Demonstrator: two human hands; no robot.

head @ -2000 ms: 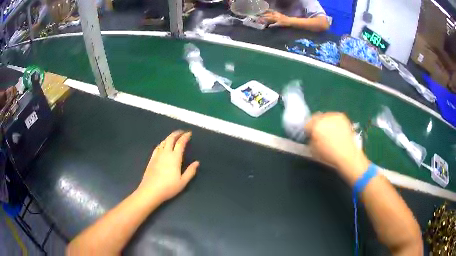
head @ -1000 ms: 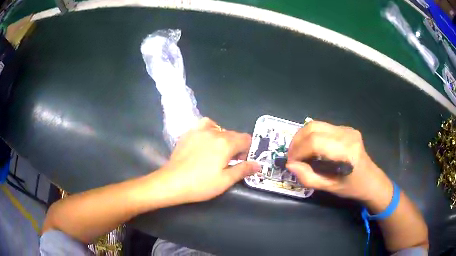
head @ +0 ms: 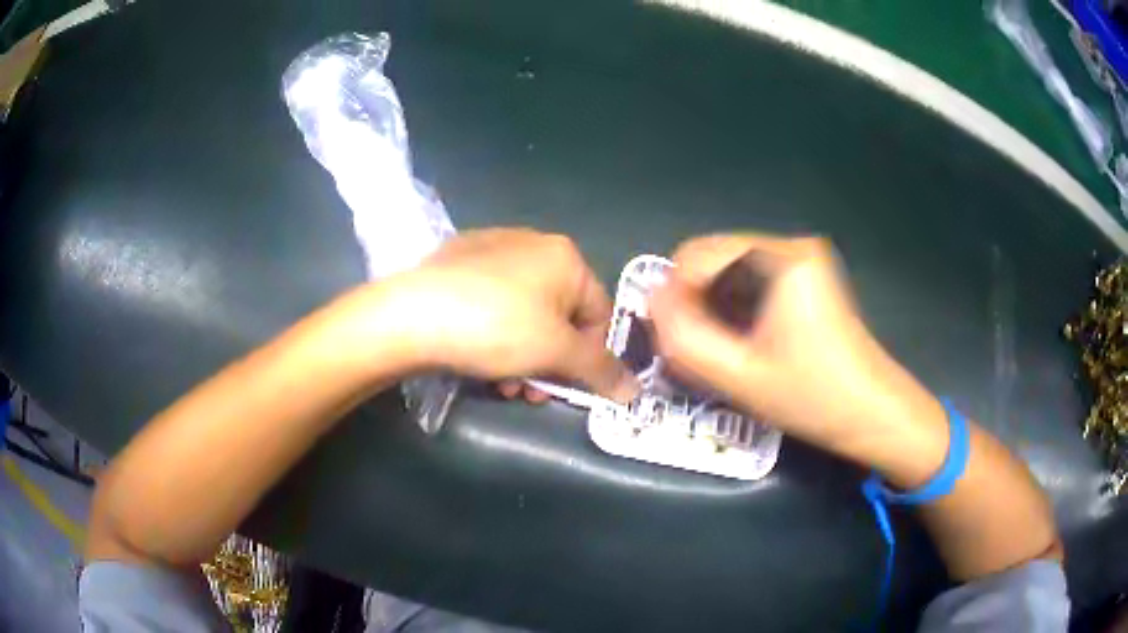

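Note:
The white socket housing lies open on the dark mat, crowded with small parts. A short white cord leaves its left side. My left hand is at that side, its fingertips on the housing's inner parts by the cord; the exact grip is partly hidden. My right hand, blurred, is over the housing's upper right part, closed around a dark stubby tool. The tool's tip is hidden. The clear plastic bag with white contents stretches up and left from under my left hand.
The green conveyor with its pale edge runs across the upper right and carries another bagged cord. Brass pieces are heaped at the right edge. A blue strap circles my right wrist, its cord hanging down.
The housing came from the conveyor area onto the mat between my hands. Since one second ago, my right hand has moved up and left over it. The bag now appears further up and left.

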